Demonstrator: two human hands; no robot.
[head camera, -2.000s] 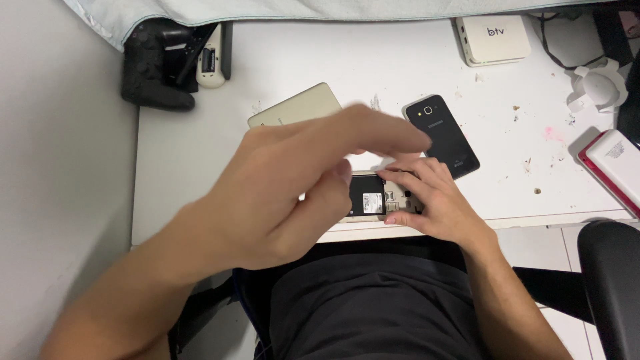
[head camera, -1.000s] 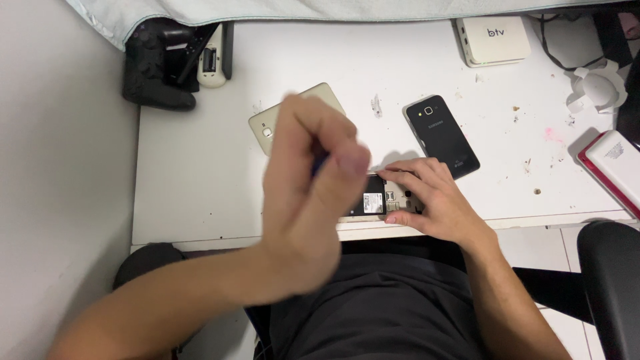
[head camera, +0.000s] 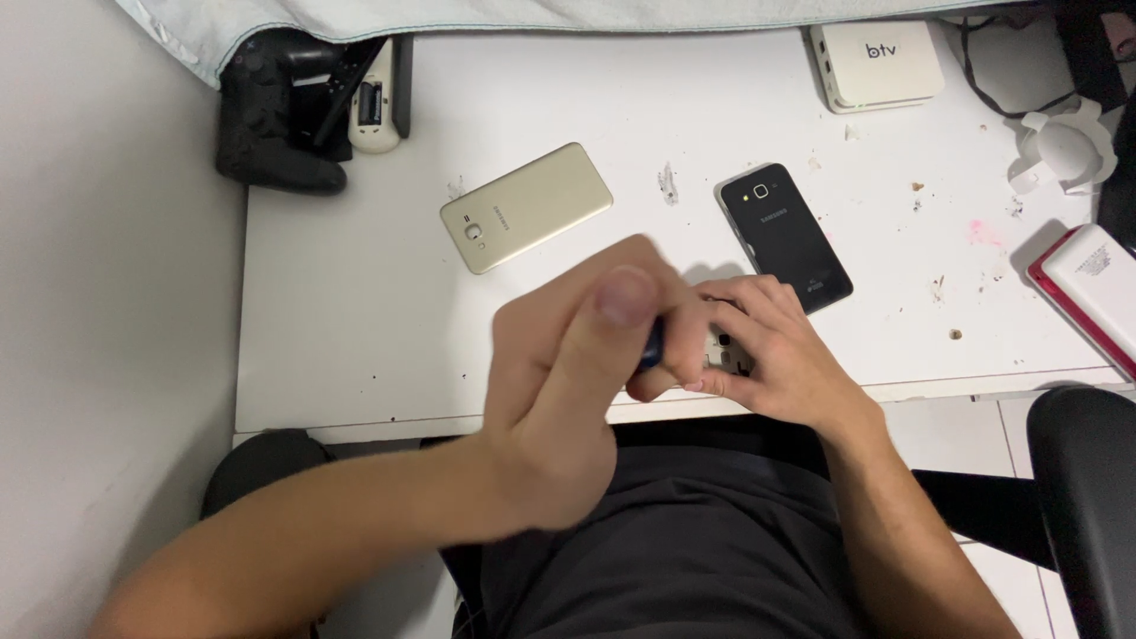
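My left hand (head camera: 577, 382) is raised over the desk's front edge, its fingers closed around a small dark blue object (head camera: 653, 344), mostly hidden, possibly a tool's handle. Behind it, my right hand (head camera: 772, 346) grips the sides of an opened phone body (head camera: 726, 353) lying at the desk edge; only its right part shows, the rest is covered by my left hand. A gold Samsung back cover (head camera: 528, 209) lies farther back on the left. Just beyond my right hand rests a black Samsung phone (head camera: 785, 235), back side up.
A black game controller (head camera: 266, 115) and a cream remote with its battery bay exposed (head camera: 374, 106) are at the back left. A white box (head camera: 879, 67), a white plastic holder (head camera: 1061, 149) and a white-and-red device (head camera: 1092, 284) stand on the right. A black chair part (head camera: 1083, 506) is lower right.
My left hand has moved right and now covers the phone body's dark left part, which showed before. The gold cover has come fully into sight. My right hand has stayed in place.
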